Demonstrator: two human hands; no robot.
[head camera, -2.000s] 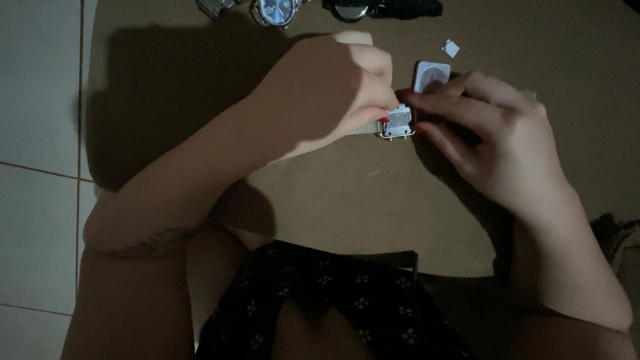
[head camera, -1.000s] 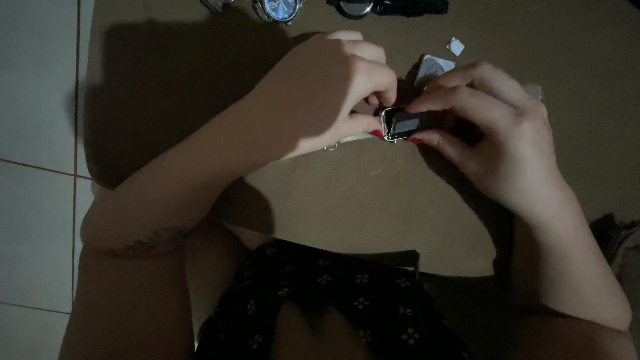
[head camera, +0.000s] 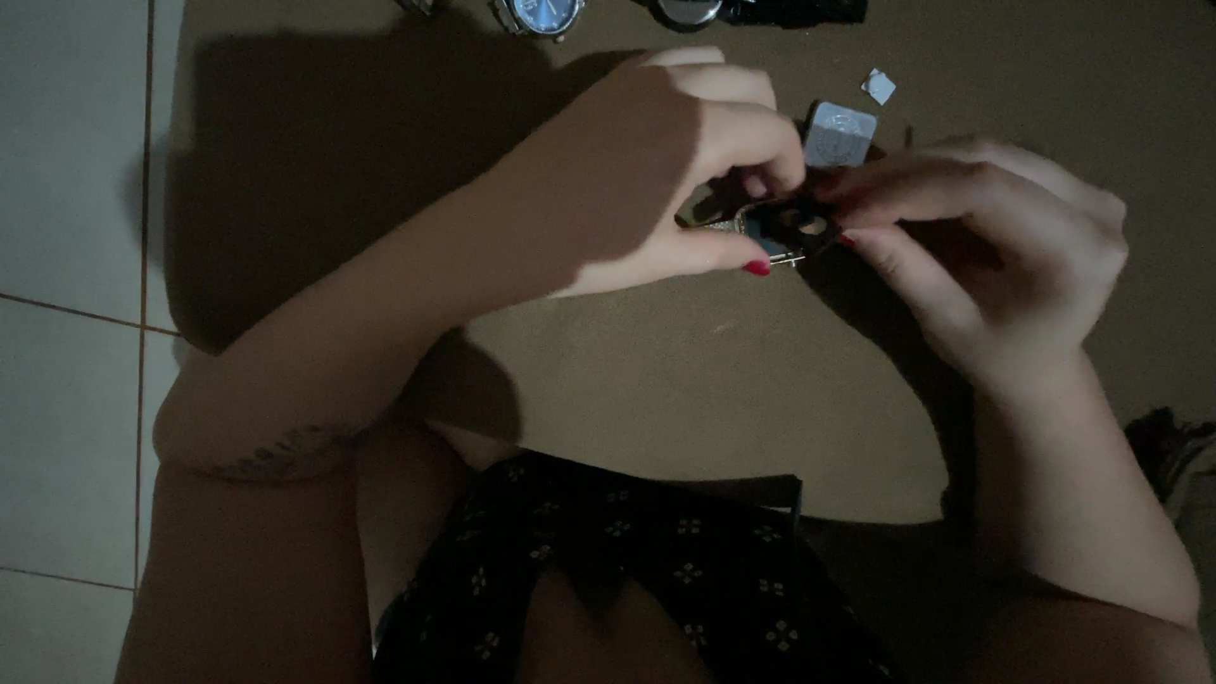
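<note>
My left hand (head camera: 703, 171) grips a small wristwatch case (head camera: 774, 249) with a metal rim between thumb and fingers; part of its band shows beneath the palm. My right hand (head camera: 1007, 237) pinches a small dark piece (head camera: 807, 220) with a light spot, held at the case's right side. The fingers partly hide both, so whether they touch cannot be told. Just beyond the fingertips lies a square metal plate with a round engraved mark (head camera: 840, 135), probably a watch case back. A small pale tag-like piece (head camera: 879, 86) rests farther back.
Along the far edge of view are a blue-dial metal watch (head camera: 543, 13), a dark-strapped round watch (head camera: 688, 11) and part of another metal item (head camera: 416, 5). All lie on the brown surface (head camera: 703, 380). A dark frayed thing (head camera: 1164, 451) is at the right edge.
Two seconds ago a silvery inner part showed in the watch; one second ago a dark rectangular face showed there. Now a dark piece with a light spot is in my right fingers beside the case.
</note>
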